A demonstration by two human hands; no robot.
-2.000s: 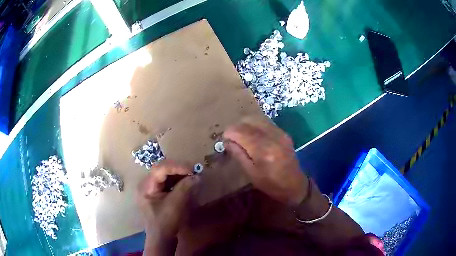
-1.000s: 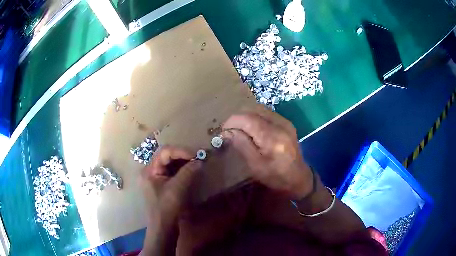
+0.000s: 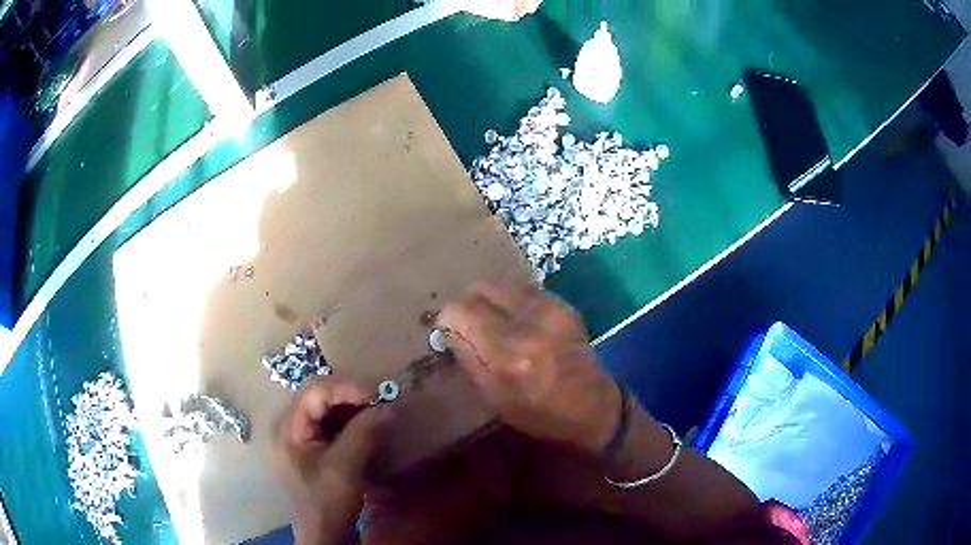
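My left hand [image 3: 332, 442] holds a small silvery ring part [image 3: 389, 391] with a dark centre at its fingertips, over the stained cardboard pad [image 3: 468, 399]. My right hand [image 3: 522, 357] is up and to the right of it, fingers closed together and slightly blurred. A small whitish round part [image 3: 438, 340] shows at the right fingertips, apart from the ring part. Whether it is gripped or lies on the pad is hard to tell. A small dark-silver heap [image 3: 297, 362] lies on the cardboard sheet [image 3: 351, 192] above my left hand.
A large silvery heap [image 3: 575, 186] and a white dropper bottle [image 3: 597, 66] stand on the green bench. A black phone [image 3: 790, 133] lies near its right edge. Pale parts [image 3: 204, 423] and another heap [image 3: 101, 452] are left. A blue bin [image 3: 799, 442] is lower right. Someone's hand [image 3: 500, 9] shows at the top.
The whole view has shifted, so the bench things sit lower and further left. Both hands keep nearly the same pose with the two parts still apart. Another person's hand has appeared at the top edge.
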